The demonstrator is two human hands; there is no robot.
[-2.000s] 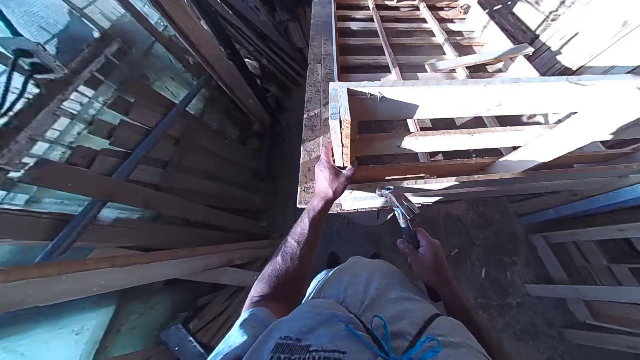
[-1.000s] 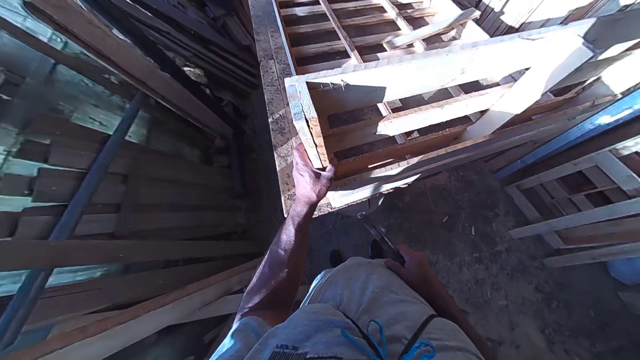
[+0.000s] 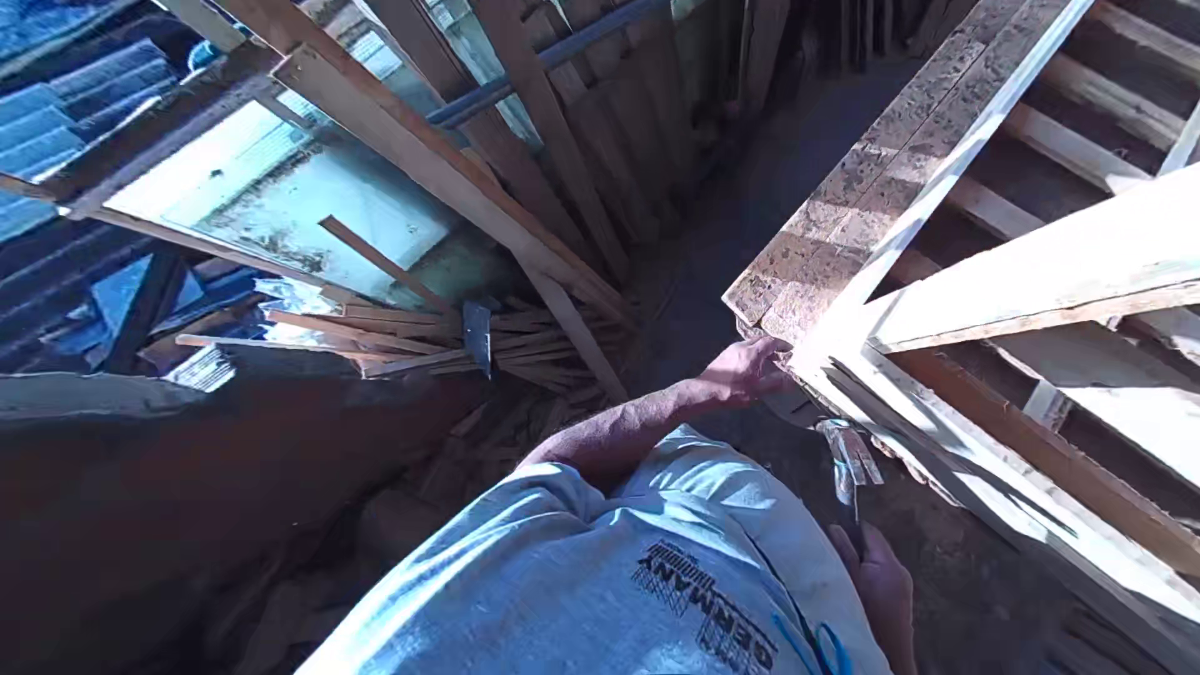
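Observation:
My left hand (image 3: 750, 370) is at the near corner of a worktable with a speckled board top (image 3: 844, 216); its fingers are partly hidden at the edge, so its grip cannot be made out. Beside that corner rests a wooden frame (image 3: 1031, 262) of boards and slats. Lower right, my right hand (image 3: 874, 562) is closed around the dark handle of a claw hammer (image 3: 847, 459). The hammer's metal head points up, just below the frame's lower side.
Long wooden beams (image 3: 450, 178) lean at the upper left, crossed by a metal pipe (image 3: 553, 56). Thin wood strips (image 3: 422, 342) lie piled at the left, near a pale panel (image 3: 319, 197). Dark floor shows between pile and worktable.
The view has swung strongly to the left. My left hand was on the end of the wooden frame and is now at the worktable's corner. The hammer stays in my right hand.

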